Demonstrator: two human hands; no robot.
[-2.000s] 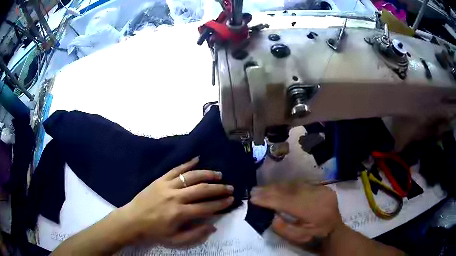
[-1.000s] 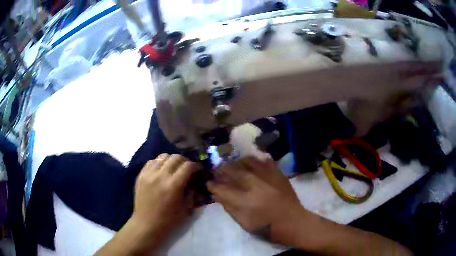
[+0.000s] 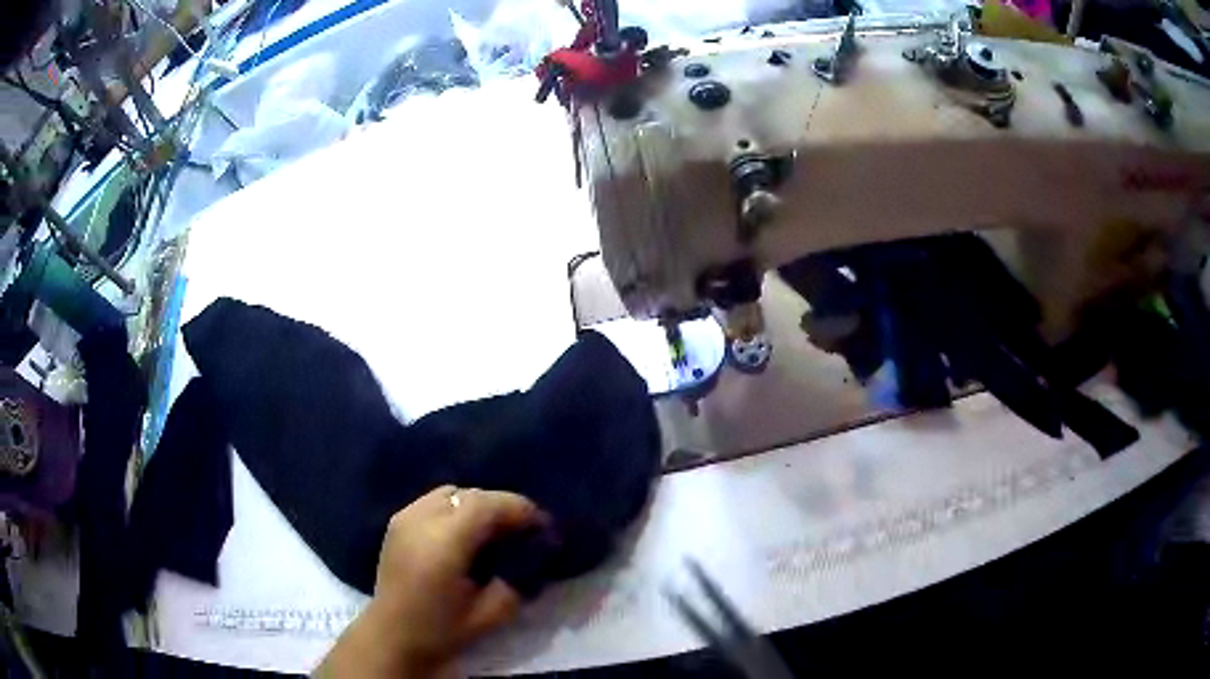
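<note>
The black fabric panel (image 3: 504, 444) lies on the white table left of the needle, its curved right end clear of the presser foot (image 3: 679, 348). My left hand (image 3: 445, 570) pinches its near edge, where the cloth is bunched up and dark between the fingers. Blurred scissor blades (image 3: 723, 621) point up and left from the bottom edge, slightly parted. The scissor handles and my right hand are out of the picture.
The cream sewing machine head (image 3: 876, 199), with a red cloth tie (image 3: 591, 69), spans the upper right. More black cloth (image 3: 982, 332) lies under its arm. Clear plastic bags (image 3: 299, 113) are behind the table. A printed ruler (image 3: 916, 511) runs along the near edge.
The panel has come out from beneath the needle towards me. Both hands have left the presser foot, and my right hand has gone out of view. The scissors have left the table's right side.
</note>
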